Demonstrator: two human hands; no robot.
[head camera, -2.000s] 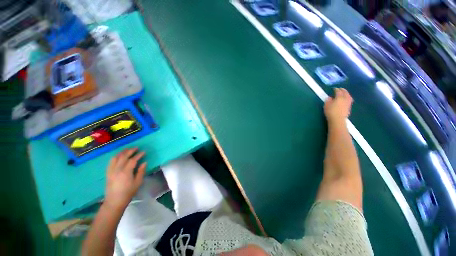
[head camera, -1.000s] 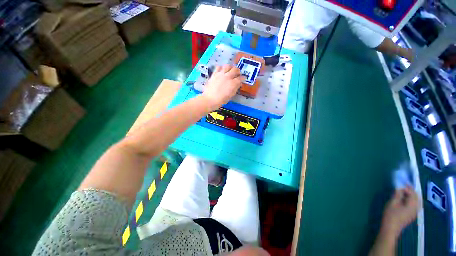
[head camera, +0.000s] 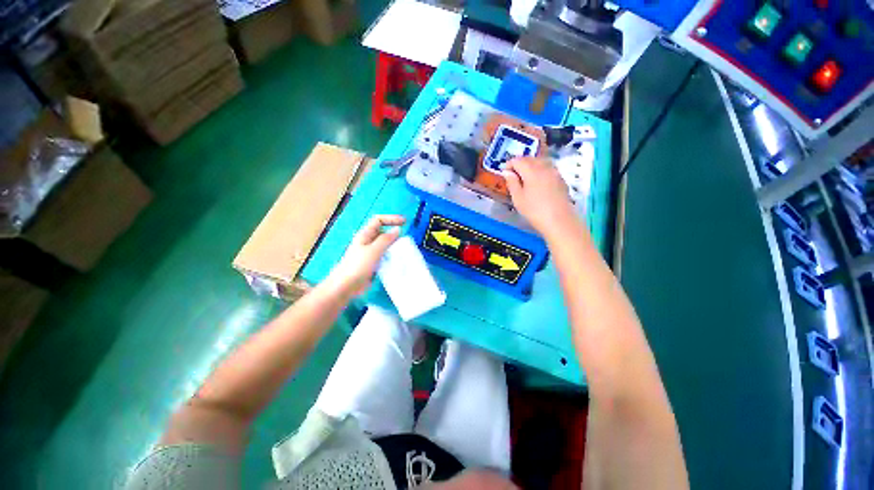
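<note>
A white rounded housing with a dark inside sits in the orange nest on the grey base plate. My right hand has its fingertips at the housing's lower right edge; whether it grips it I cannot tell. My left hand holds a plain white palm-sized plate, smooth side up, in front of the blue machine base. The red knob shows between two yellow arrows.
The metal press head is above and behind the nest. The control box hangs at the upper right. Several housings lie on the green conveyor at the right. A cardboard box stands left of the turquoise bench.
My left hand has left the nest and now holds a white plate at the bench front. My right hand has moved from the conveyor to the housing in the nest.
</note>
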